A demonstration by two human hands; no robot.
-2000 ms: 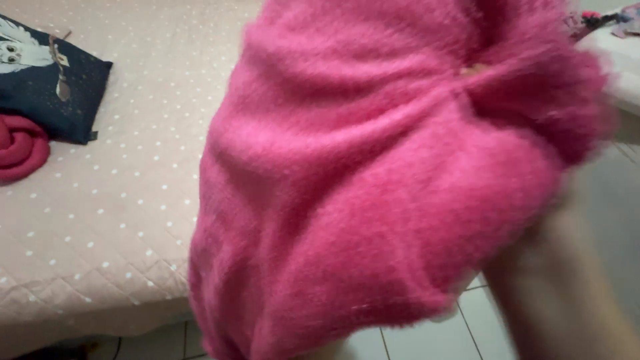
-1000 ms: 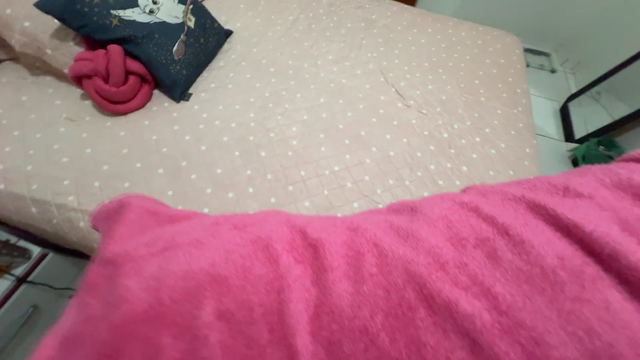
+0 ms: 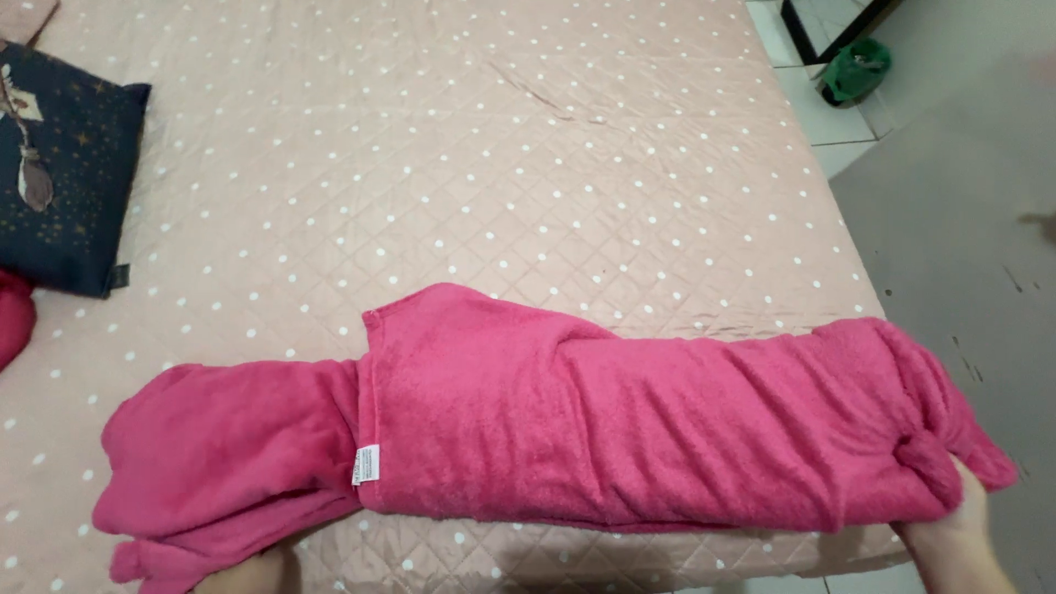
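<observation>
A bright pink fleece blanket [image 3: 643, 421], folded into a long bundle, lies across the near edge of a bed with a pale pink polka-dot quilted bedspread [image 3: 462, 165]. A small white tag [image 3: 368, 464] shows at a hem left of its middle. My right hand [image 3: 965, 511] grips the gathered right end, its fingers mostly hidden by the cloth. At the lower left, my left hand [image 3: 252, 573] is under the blanket's left end; its fingers are covered, so its hold cannot be seen.
On the bed's left side lie a dark blue printed cushion [image 3: 74, 165] and part of a red-pink cushion [image 3: 12, 318]. Beyond the right edge are a grey surface [image 3: 957, 247], white floor tiles [image 3: 825, 107], a green bag [image 3: 858, 70] and a black frame [image 3: 825, 41].
The blanket, held up close in front of the view earlier, now lies stretched along the bed's near edge. Both hands have come into view at its ends.
</observation>
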